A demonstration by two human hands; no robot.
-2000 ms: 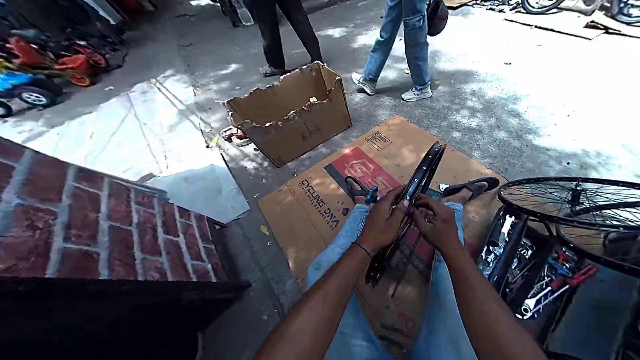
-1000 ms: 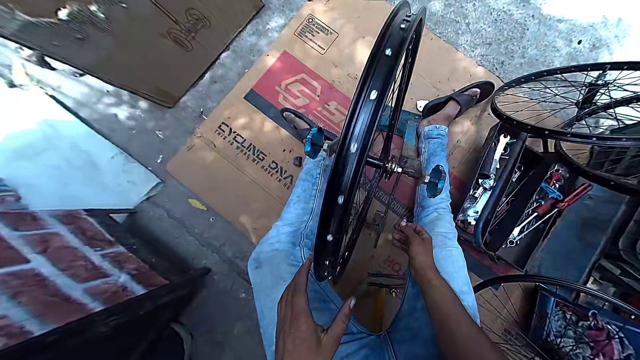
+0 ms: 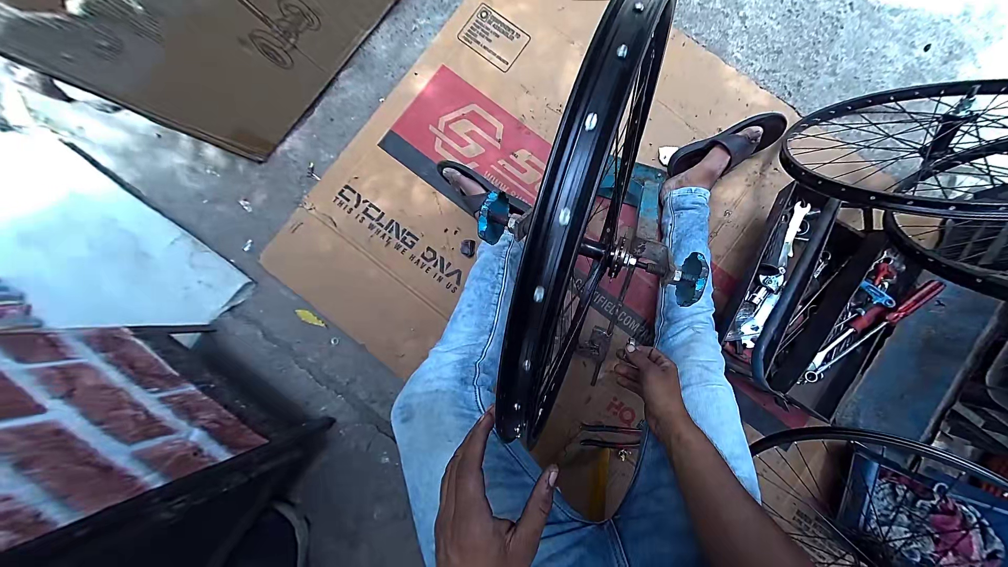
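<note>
A black spoked bicycle wheel point(image 3: 563, 216) stands upright between my legs, its hub point(image 3: 618, 258) held at the axle in a stand with worn blue knobs point(image 3: 691, 279). My left hand point(image 3: 492, 504) is at the near bottom of the rim, thumb and fingers apart, with nothing in it; whether a fingertip touches the rim is unclear. Right of the wheel, my right hand point(image 3: 652, 379) pinches a small metallic tool point(image 3: 631, 346), perhaps a spoke wrench, near a metal part of the stand point(image 3: 596, 342).
Flattened cardboard point(image 3: 339, 260) lies under my sandaled feet. Pliers point(image 3: 610, 435) rest between my legs. An open toolbox point(image 3: 776, 331) with wrenches is at the right, beside other bicycle wheels point(image 3: 890, 205). A brick-patterned surface point(image 3: 118, 425) is at the lower left.
The view has tilted down and closer since the first frame. Both hands were together at the wheel then; now they are apart, the left by the rim's bottom, the right beside the stand.
</note>
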